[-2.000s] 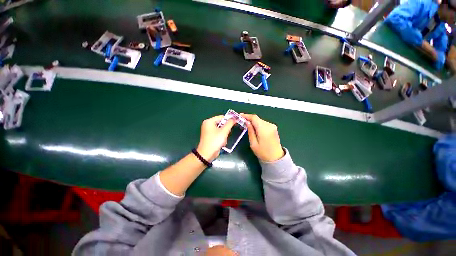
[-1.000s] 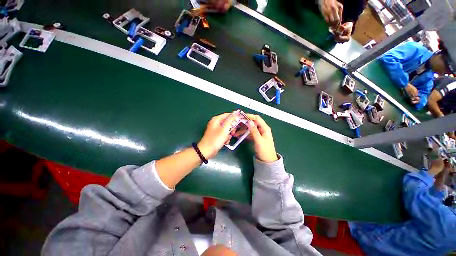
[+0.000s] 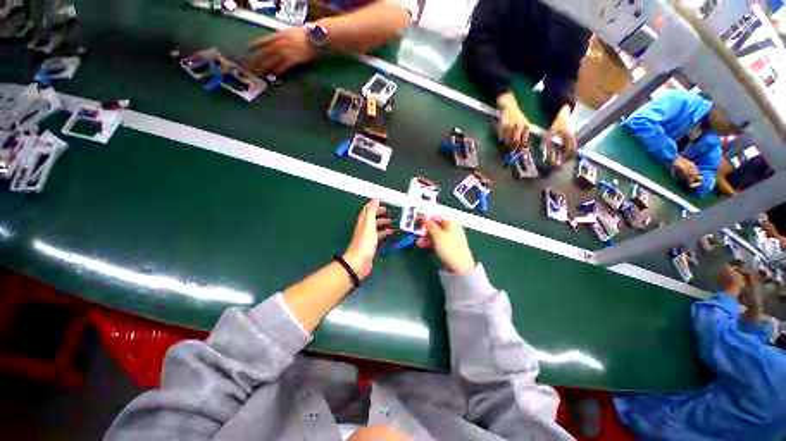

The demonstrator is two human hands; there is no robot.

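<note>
A white housing with an open window is held upright at the metal strip's edge, in front of me. My right hand grips its lower right corner. A blue cell hangs below it, between my hands. My left hand is left of the housing, with fingers apart and no clear contact with it. A small dark and coppery part shows at the housing's top end.
The belt carries several units with blue cells. Pale housings are heaped at the far left. A pale metal strip edges the worktop. Across the belt, one person's hand reaches in and another person's hands work. Blue sleeves show at right.
My left hand has come off the housing and opened. My right hand has turned the housing upright and moved it forward to the strip. The blue cell now shows. Other people's hands have come over the belt.
</note>
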